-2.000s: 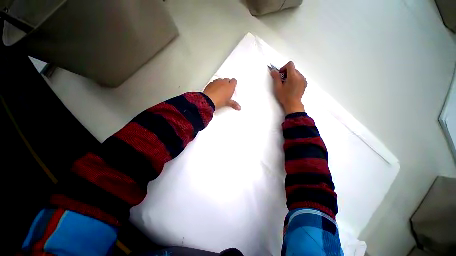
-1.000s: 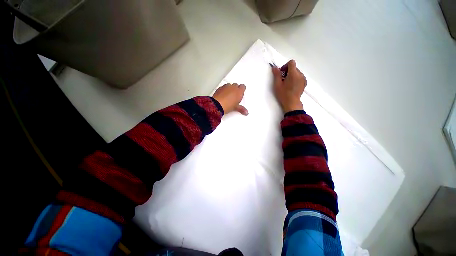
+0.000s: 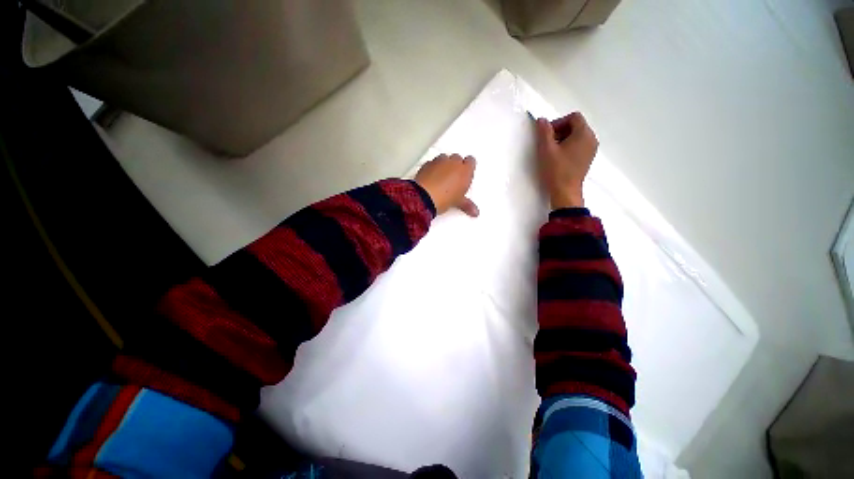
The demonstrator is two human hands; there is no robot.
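Observation:
A large white sheet (image 3: 431, 309) lies in front of me over a white stack, whose straight right edge (image 3: 679, 262) shows beyond my right forearm. My left hand (image 3: 448, 183) rests on the sheet near its left edge, fingers spread, holding nothing. My right hand (image 3: 568, 152) is near the far corner, its fingers closed on a small pointed hand tool (image 3: 531, 116). Only the tool's thin dark tip shows at the fingertips; the rest is hidden in the hand.
A large taupe tote handbag (image 3: 234, 75) stands at the upper left. Another taupe bag (image 3: 557, 13) is at the top edge, and a third (image 3: 824, 421) at the lower right. A small white board (image 3: 846, 253) lies at the right edge. The off-white table (image 3: 730, 122) surrounds the sheet.
The whole view has shifted a little, with the sheet and both hands further right in it. The tool shows less at my right fingertips than before. My left hand stays flat on the sheet.

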